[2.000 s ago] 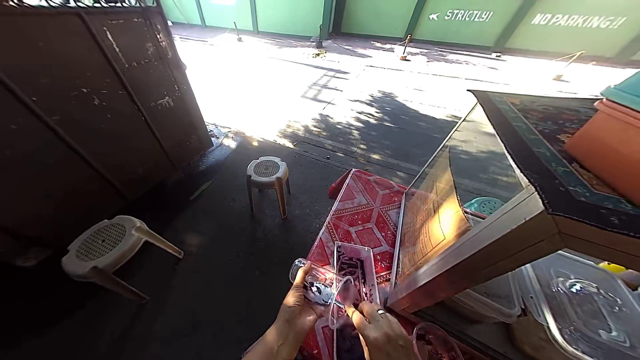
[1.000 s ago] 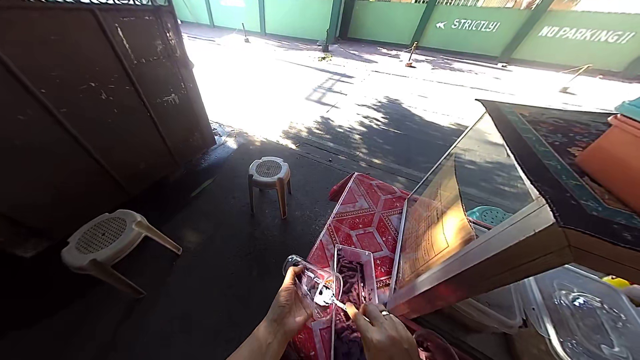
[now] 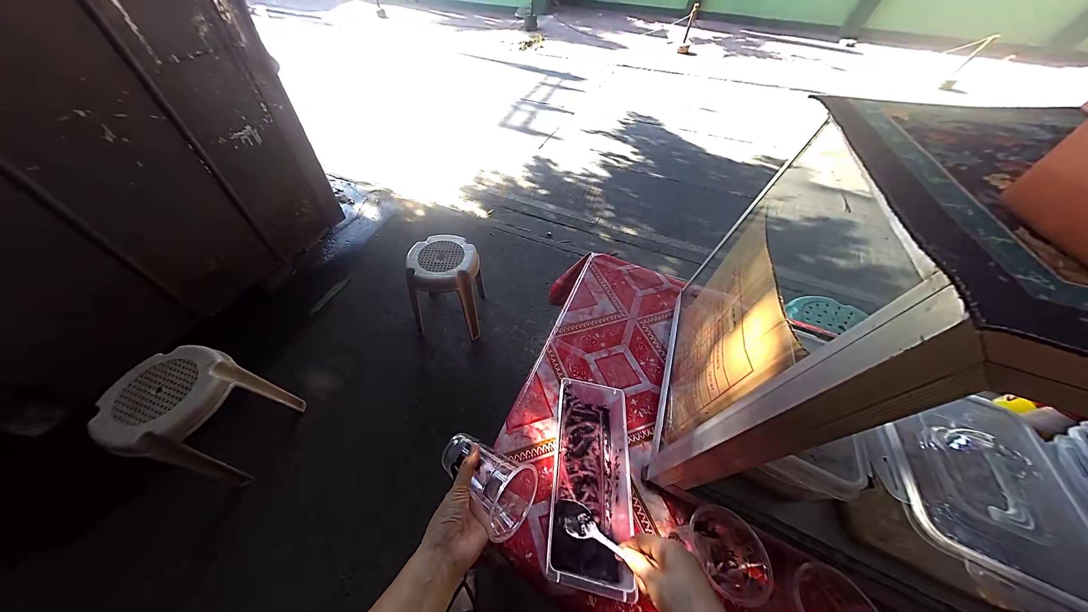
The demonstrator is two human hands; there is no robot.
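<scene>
My left hand (image 3: 455,523) holds a clear plastic cup (image 3: 497,493) tilted on its side, its mouth toward the lower right; something dark lies near its base. My right hand (image 3: 667,569) grips the handle of a metal spoon (image 3: 595,531). The spoon's bowl is over the near part of a long, clear plastic container (image 3: 630,493), which holds dark purple pieces, perhaps jelly, in dark liquid. The container rests on a red patterned tablecloth (image 3: 616,331), just right of the cup.
Clear round tubs (image 3: 731,557) stand near my right hand. A glass-sided display case (image 3: 816,382) borders the table's right side, with lidded plastic containers (image 3: 977,484) beneath it. Two plastic stools (image 3: 442,259) stand on the dark ground at left, near a dark metal gate (image 3: 153,144).
The spoon in my right hand has moved from the cup's mouth to over the long container. My left hand still holds the cup. The view has tilted down.
</scene>
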